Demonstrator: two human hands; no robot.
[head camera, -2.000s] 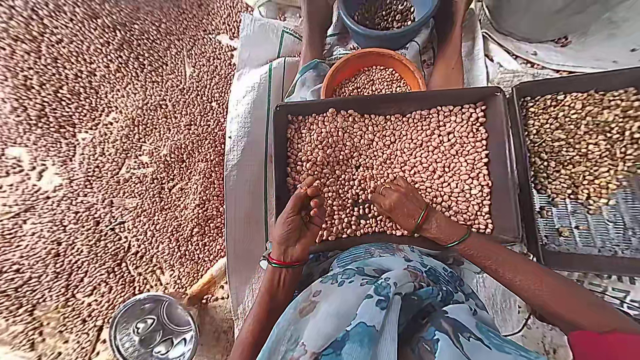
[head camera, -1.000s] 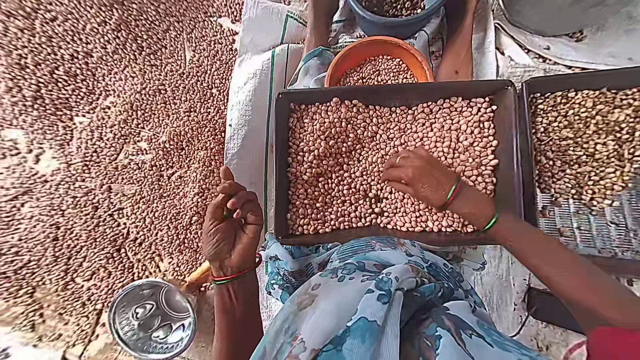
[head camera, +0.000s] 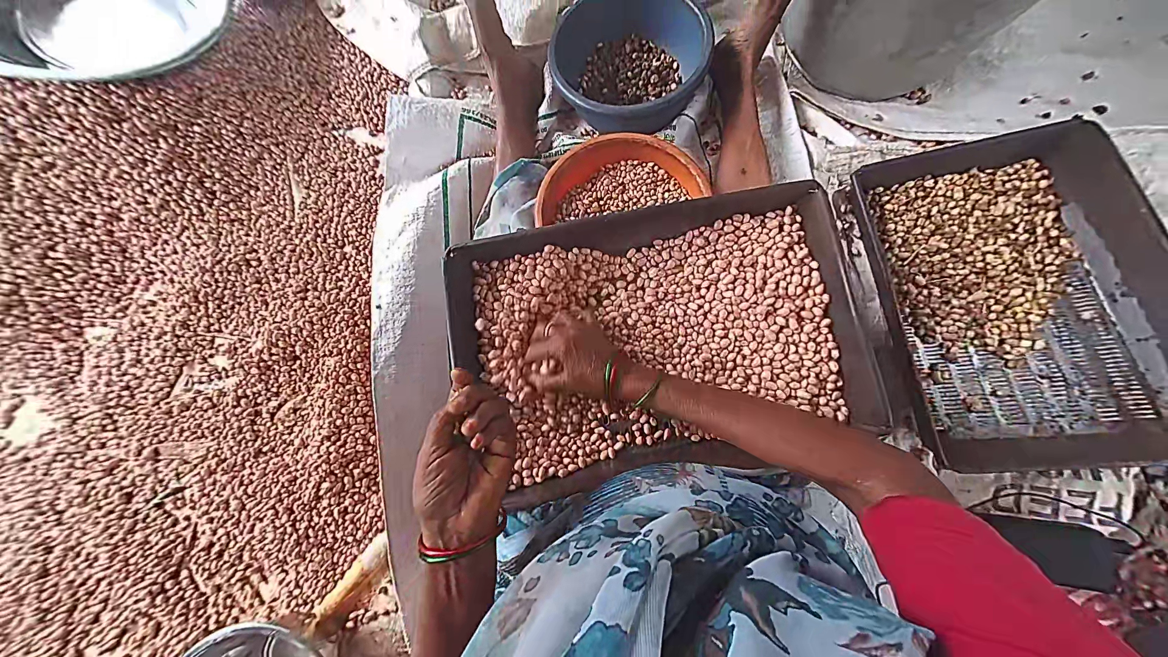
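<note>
A dark rectangular tray (head camera: 639, 239) full of pinkish shelled nuts or beans (head camera: 730, 301) lies across my lap. Down among them at the tray's left part is my right hand (head camera: 575, 354), its fingers bent and some of the nuts at its fingertips; whether it grips any cannot be made out. My left hand (head camera: 465, 447) is held palm up with curled fingers at the tray's left edge, and small pinkish nuts show between its fingers. Just beyond the tray stands an orange bowl (head camera: 547, 196) partly filled with similar nuts.
A blue bowl (head camera: 630, 114) of darker pieces stands farther off, between my feet. At right lies a second dark tray (head camera: 1022, 452) with a slotted bottom, holding brownish nuts. Nuts cover the ground (head camera: 182, 301) at left. A metal vessel (head camera: 251, 643) and wooden handle (head camera: 351, 584) are at lower left.
My right hand has moved left across the tray. My left hand, outside the tray's left side one second ago, is now at its edge. The tray now sits tilted in view.
</note>
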